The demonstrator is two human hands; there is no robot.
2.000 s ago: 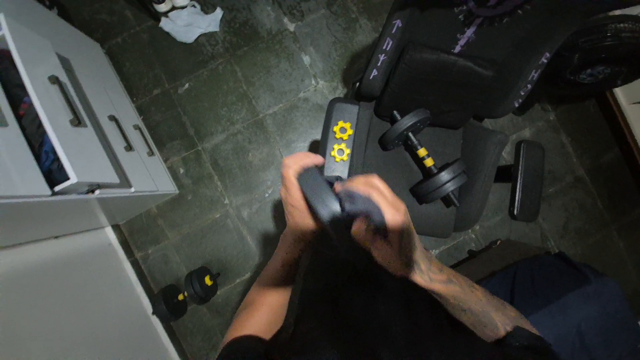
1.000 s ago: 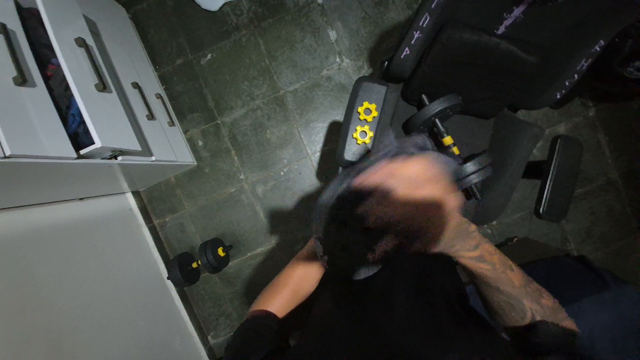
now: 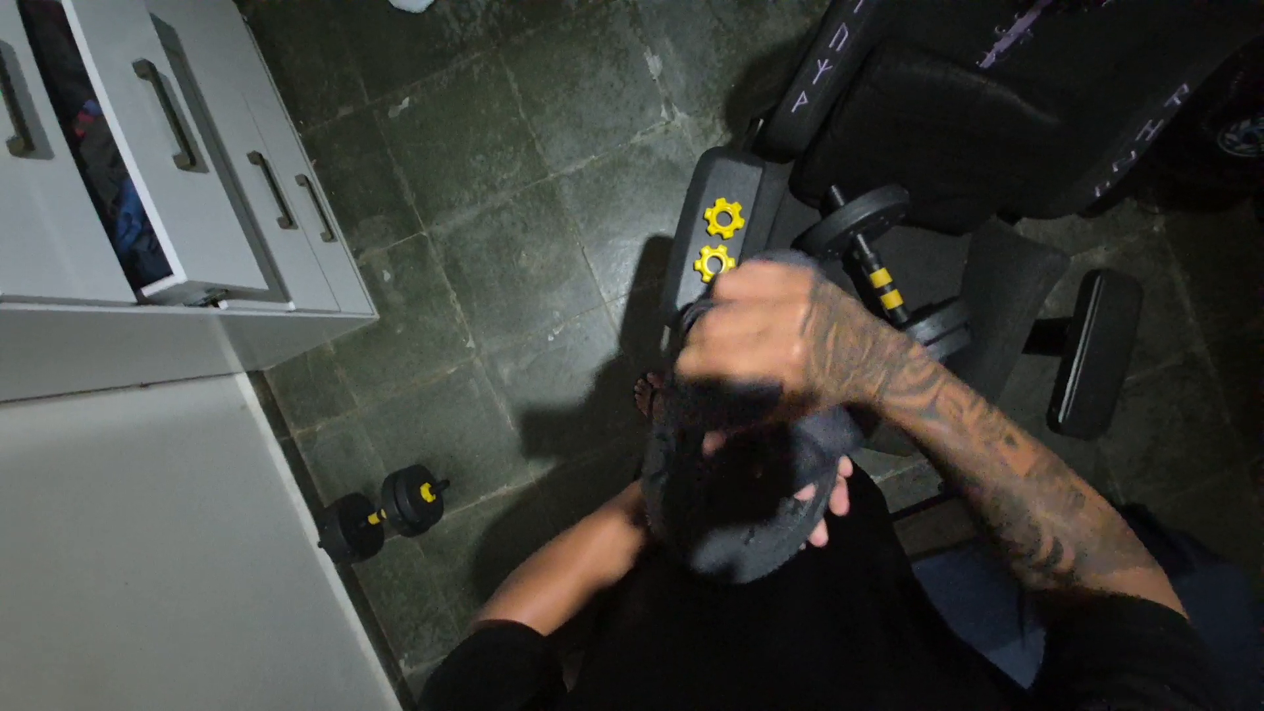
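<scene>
A round black weight plate [image 3: 750, 553] is held close to my torso. Fingers of my left hand [image 3: 834, 504] curl around its right side from beneath; the rest of that hand is hidden. Across the plate's upper part lies a dark cloth [image 3: 785, 262], gripped in my tattooed right hand [image 3: 755, 316]. Two yellow star-shaped collar nuts [image 3: 724, 218] rest on the chair's left armrest [image 3: 691, 281]. On the chair seat is a dumbbell [image 3: 879, 276] with plates at both ends and yellow bands on its bar.
Another black dumbbell [image 3: 413, 502] stands on the tiled floor beside a white panel [image 3: 148, 553]. Grey drawers [image 3: 207, 197], one pulled out with clothes inside, are at upper left. The black chair's backrest [image 3: 928, 128] and right armrest [image 3: 1094, 354] flank the seat.
The plate, earlier held up on edge between both hands, now faces the view lower down, near my torso. My right hand has moved over it with the cloth.
</scene>
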